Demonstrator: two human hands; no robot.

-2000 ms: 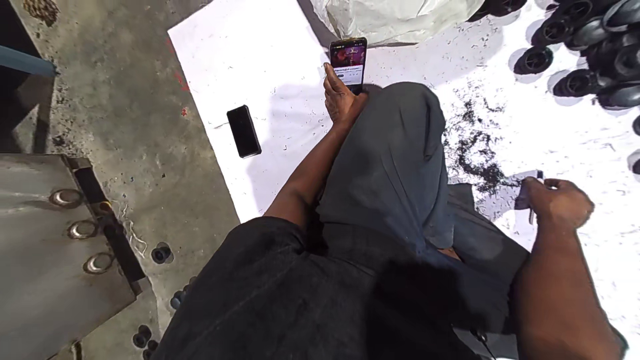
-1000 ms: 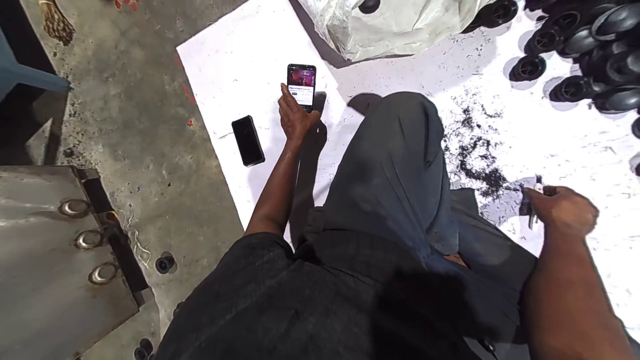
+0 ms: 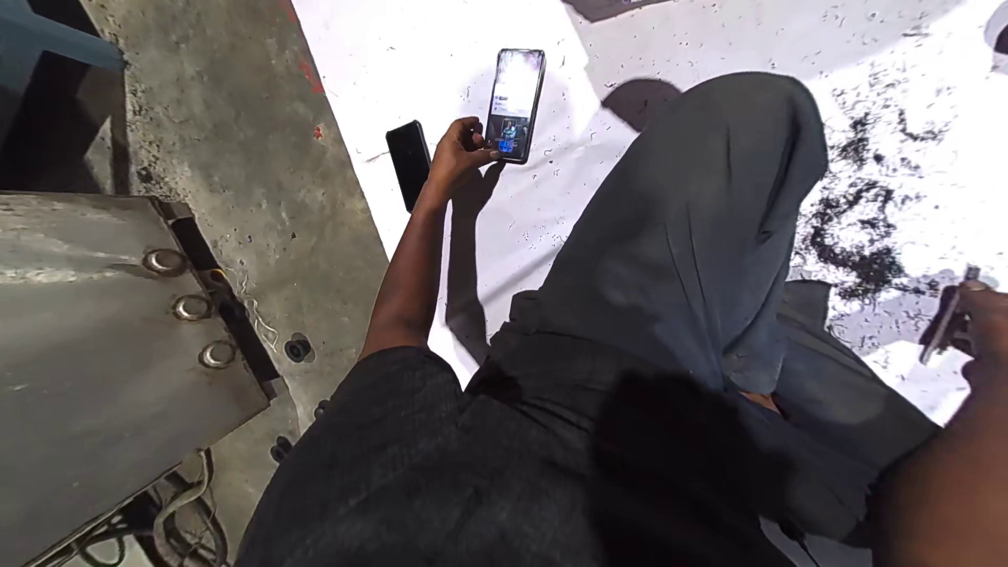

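My left hand (image 3: 461, 153) is at the lower left corner of a smartphone (image 3: 516, 106) with a lit screen, its thumb on the lower edge. The phone is over the white sheet (image 3: 535, 197); whether it lies flat or is held, I cannot tell. A second phone (image 3: 409, 164), dark-screened, lies just left of my left wrist. At the right edge my right hand (image 3: 988, 327) is closed on a small metal-bladed tool (image 3: 945, 319), partly cut off by the frame. Black shavings (image 3: 858, 236) are scattered on the sheet between my knee and that hand.
A metal housing (image 3: 118, 331) with round fittings stands at the left on the concrete floor (image 3: 276, 157). Small black round parts (image 3: 298, 348) lie beside it. Cables (image 3: 185, 504) show at the lower left. My bent knee (image 3: 748, 142) rises in the middle.
The lit phone and my left hand have moved left from beside my knee, nearer the dark phone. The lit screen shows different content. My right hand keeps the tool. The view has shifted.
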